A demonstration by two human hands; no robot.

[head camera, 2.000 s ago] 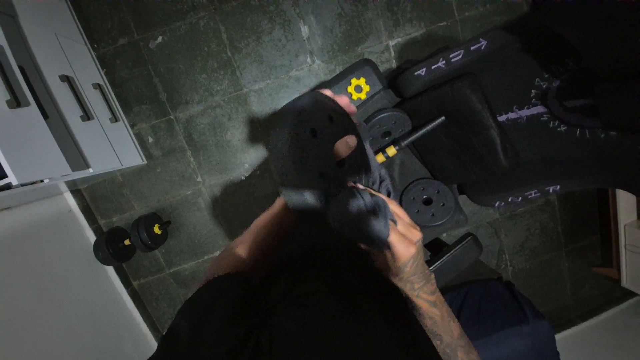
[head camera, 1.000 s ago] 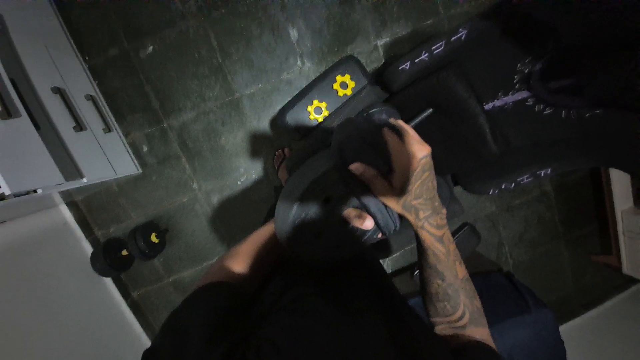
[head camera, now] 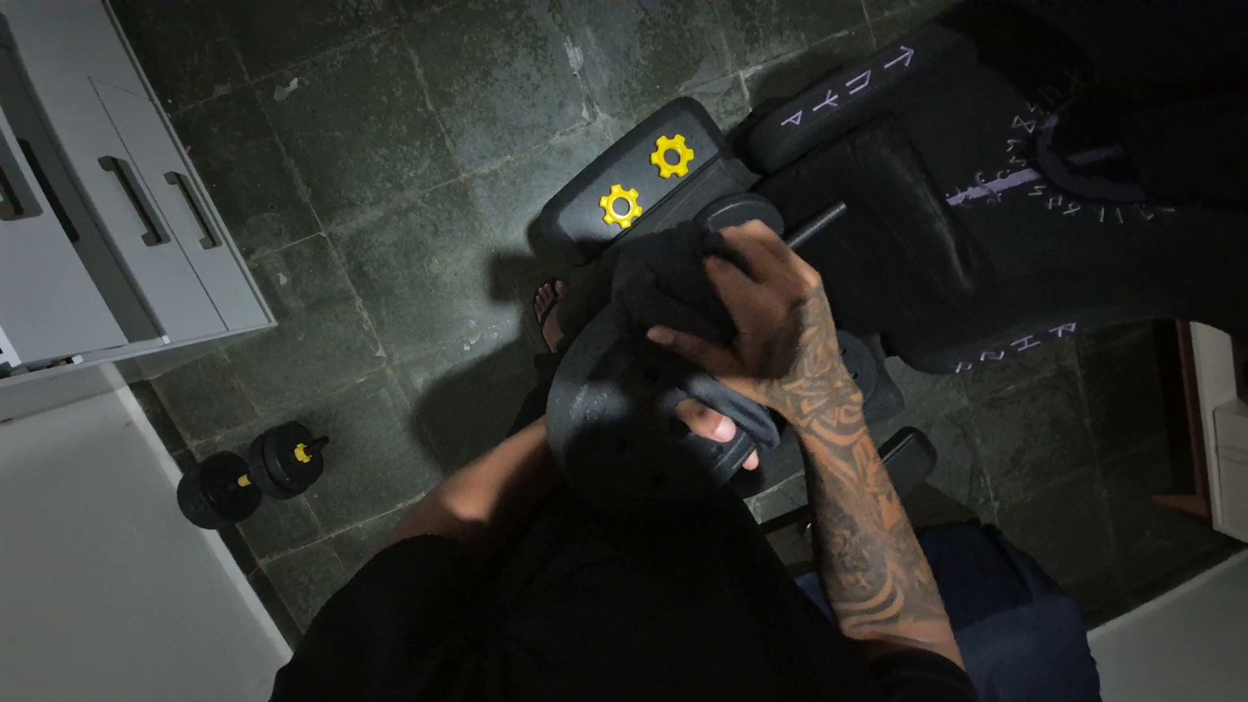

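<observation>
Close to my body, my left hand [head camera: 710, 424] grips a large black weight plate [head camera: 604, 419], its thumb and fingers showing at the plate's right side and the rest hidden. A dark cloth [head camera: 663, 283] lies against the plate's upper part. My right hand [head camera: 756, 302] is on that cloth, fingers spread and bent over it. Beyond are a smaller black plate [head camera: 741, 210] and a metal dumbbell bar [head camera: 817, 226]. Two yellow star-shaped collar nuts [head camera: 672, 156] rest on a black padded surface [head camera: 604, 171].
A black gaming chair [head camera: 916, 195] with purple markings stands at the right. An assembled dumbbell [head camera: 283, 460] lies on the tiled floor at the left, below a grey drawer cabinet [head camera: 166, 195]. A bare foot [head camera: 548, 307] is beside the padded surface.
My right hand, lower at the plate's right side two seconds ago, has moved up over the cloth. The large plate has turned in my left hand. Two yellow nuts now show where one did.
</observation>
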